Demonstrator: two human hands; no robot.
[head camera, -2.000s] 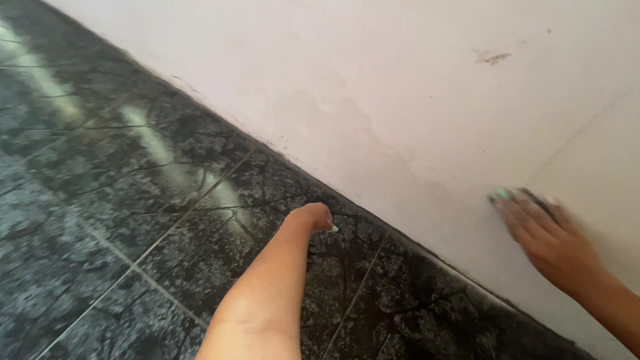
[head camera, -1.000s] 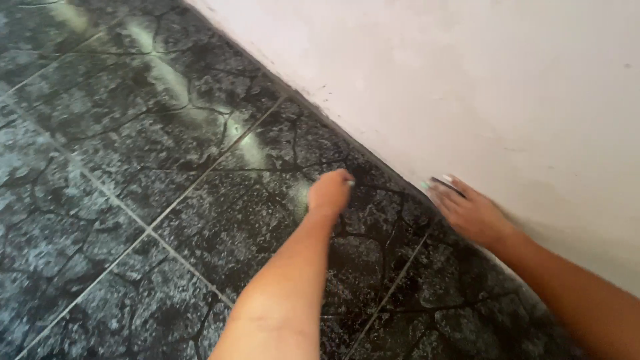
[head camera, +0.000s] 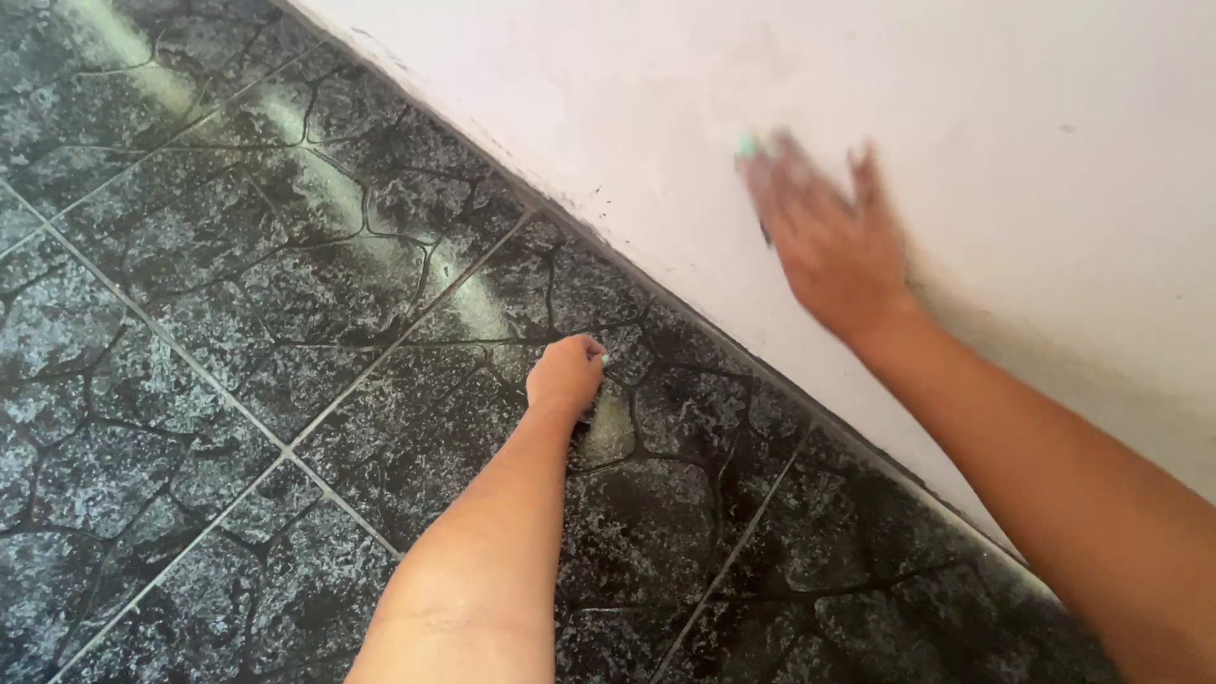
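Note:
My right hand (head camera: 826, 237) lies blurred against the pale painted wall (head camera: 646, 123), palm toward it. A small dark edge of a thin object (head camera: 766, 234) shows beside its fingers, mostly hidden under the palm. My left hand (head camera: 567, 375) is curled over the dark stone-patterned floor tiles (head camera: 380, 418), left of the wall's foot. Whether its knuckles touch the floor, and whether anything is inside the fingers, cannot be seen.
The wall meets the floor along a diagonal joint (head camera: 665, 294) with a dirty, chipped edge. Light grout lines (head camera: 285, 451) cross the tiles. Streaks of reflected light lie on the floor at the upper left. A small mark (head camera: 1066, 128) is on the wall.
My right hand has moved up the wall, away from the floor joint where it was a second ago. My left hand remains curled over the tiles.

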